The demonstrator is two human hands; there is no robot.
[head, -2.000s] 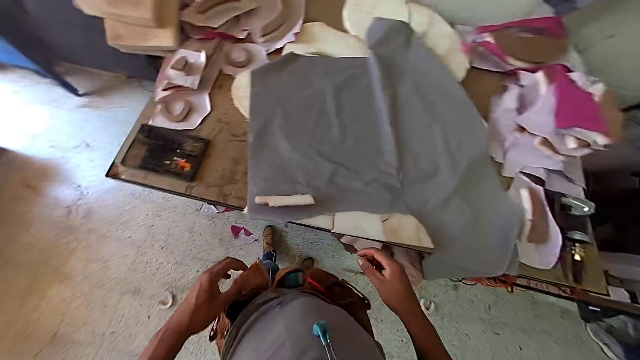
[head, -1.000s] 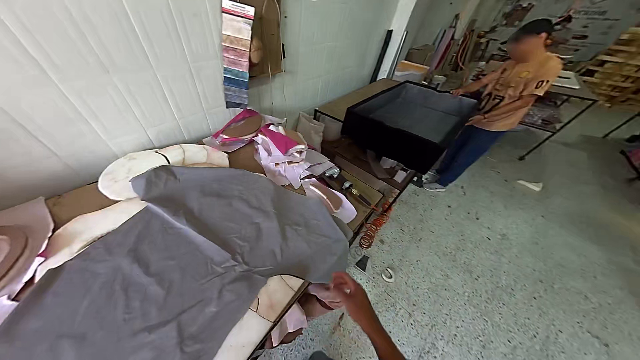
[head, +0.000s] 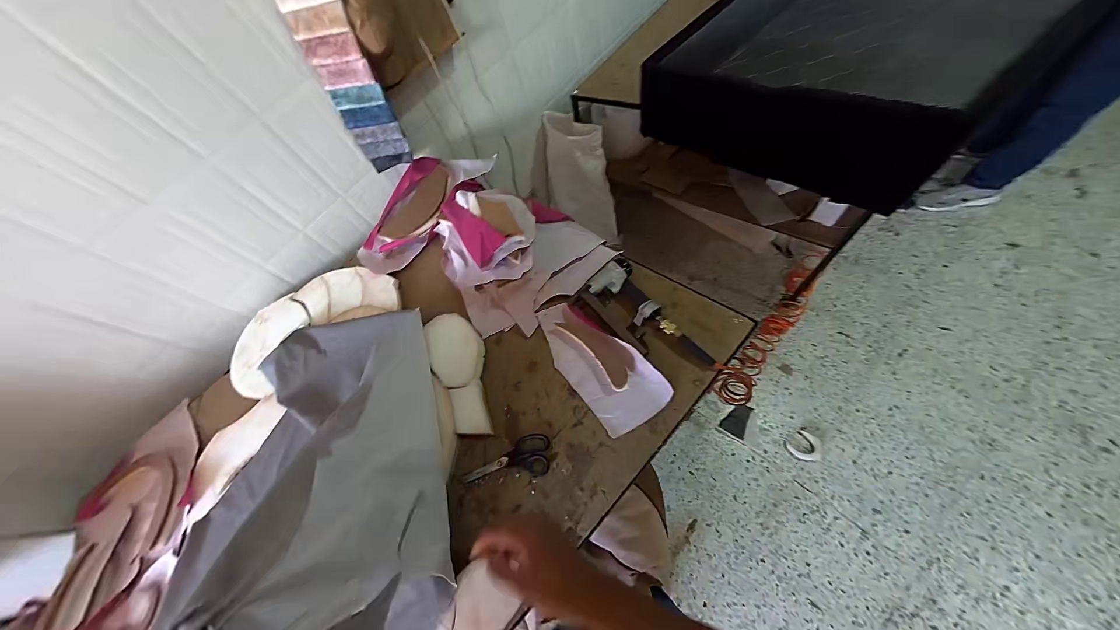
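My right hand (head: pixel 525 560), blurred and with curled fingers, is over the near edge of the wooden table, close to the right edge of a grey fabric sheet (head: pixel 367 490). Whether it grips anything is unclear. My left hand is out of view. The creased sheet lies over cream foam-like padded pieces (head: pixel 457 350), which show along its far and right edges. Scissors with dark handles (head: pixel 529 455) rest on the table, right of the sheet.
Pink and white fabric-edged pieces (head: pixel 486 232) lie toward the wall. A pneumatic tool (head: pixel 647 311) with a coiled orange hose (head: pixel 739 376) is at the right edge. Beyond stands a black box-like frame (head: pixel 770 131), a person's leg (head: pixel 1041 131) beside it. A tape roll (head: pixel 803 444) is on the floor.
The grey sheet's right part has shifted left, and the scissors and part of the tabletop now show. My right hand has moved to the table's near edge. The view has turned right.
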